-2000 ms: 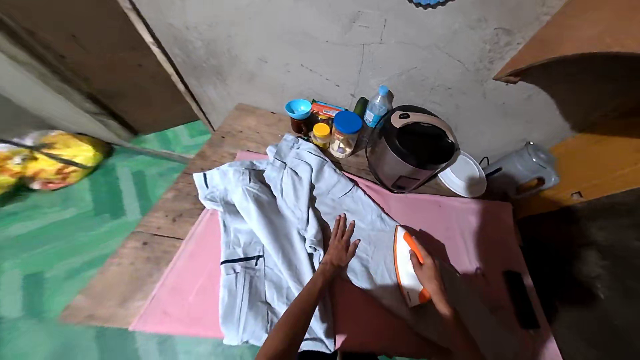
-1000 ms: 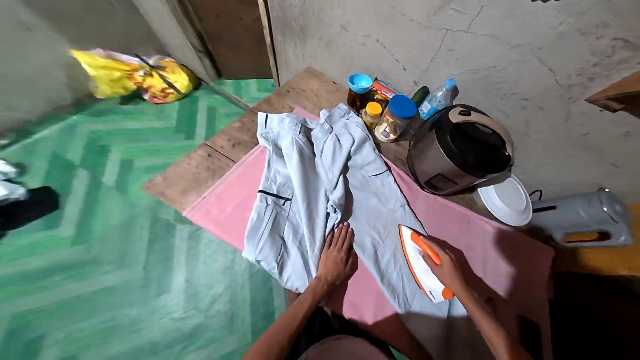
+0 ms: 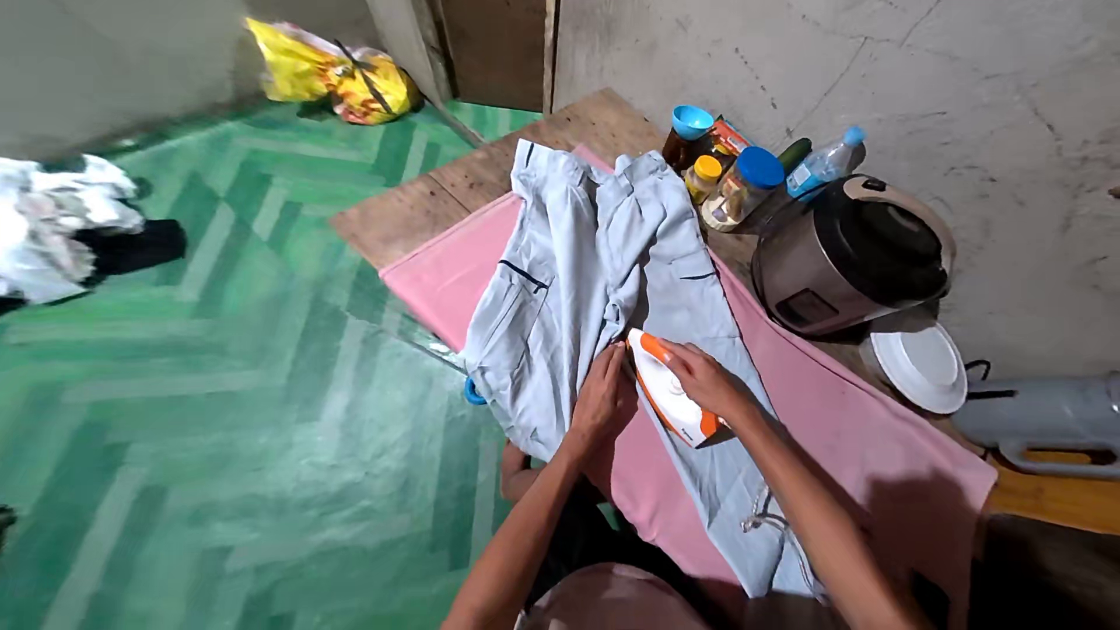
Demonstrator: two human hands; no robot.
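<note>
Light grey-blue trousers point(image 3: 560, 254) with dark-trimmed pockets lie spread over a pink cloth point(image 3: 814, 394) on a wooden table. My right hand point(image 3: 704, 378) grips a white and orange clothes iron point(image 3: 669, 394), which rests on the trouser leg near the crotch, its tip toward my left hand. My left hand point(image 3: 604, 398) lies on the fabric just left of the iron's tip, fingers bent at the inner leg seam; whether they pinch the cloth I cannot tell. A drawstring point(image 3: 766, 521) lies on the trousers beside my right forearm.
Along the wall stand a rice cooker point(image 3: 853, 254), a blue-lidded jar point(image 3: 744, 188), a yellow-lidded jar point(image 3: 703, 178), a plastic bottle point(image 3: 825, 164) and a white lid or plate point(image 3: 919, 367). A grey jug-like container point(image 3: 1041, 420) is at the right. A yellow bag point(image 3: 337, 74) sits on the green floor.
The iron, in my right hand, has moved across the trouser leg toward the inner seam and my left hand, which it now nearly touches. The view has swung left.
</note>
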